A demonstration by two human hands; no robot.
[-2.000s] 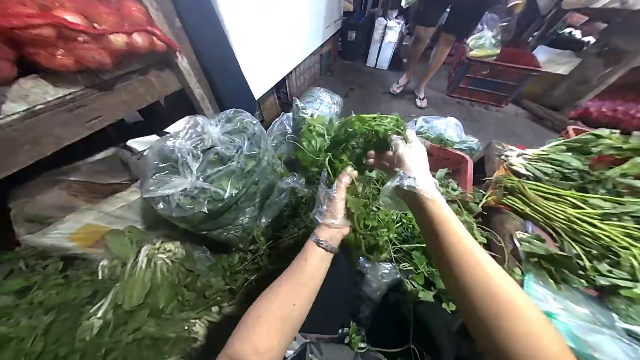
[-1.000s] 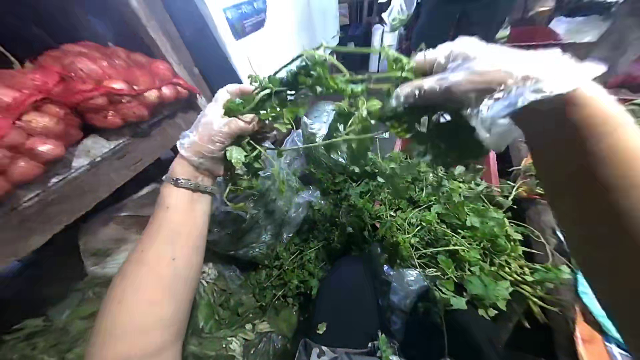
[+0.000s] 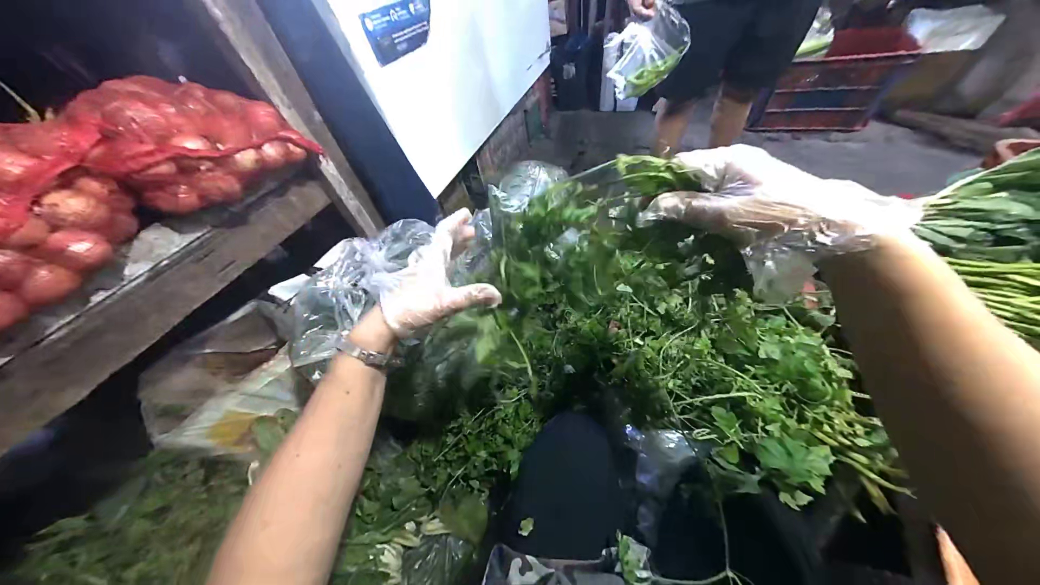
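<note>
My left hand (image 3: 435,280), in a clear plastic glove with a bracelet at the wrist, has its fingers apart beside some blurred green sprigs (image 3: 544,244). My right hand (image 3: 723,191), gloved too, grips the stem end of a bunch of leafy greens (image 3: 650,172), which hangs toward the left hand. Below both hands lies a large heap of leafy vines (image 3: 731,382), over and around my dark-clothed knees. Clear plastic bags (image 3: 333,284) sit behind and left of the left hand.
Red net bags of onions (image 3: 187,138) rest on a wooden shelf (image 3: 203,260) at left. Loose leaves (image 3: 138,520) lie lower left. Bundled green stalks (image 3: 999,284) are at right. Behind, a person (image 3: 731,49) stands holding a plastic bag of greens (image 3: 654,61), near a red crate (image 3: 837,89).
A second ago both hands were at a raised, stretched-out tangle of vines; now my left hand is off it, fingers spread, and the bunch hangs from my right hand. The standing person's bag is more in view.
</note>
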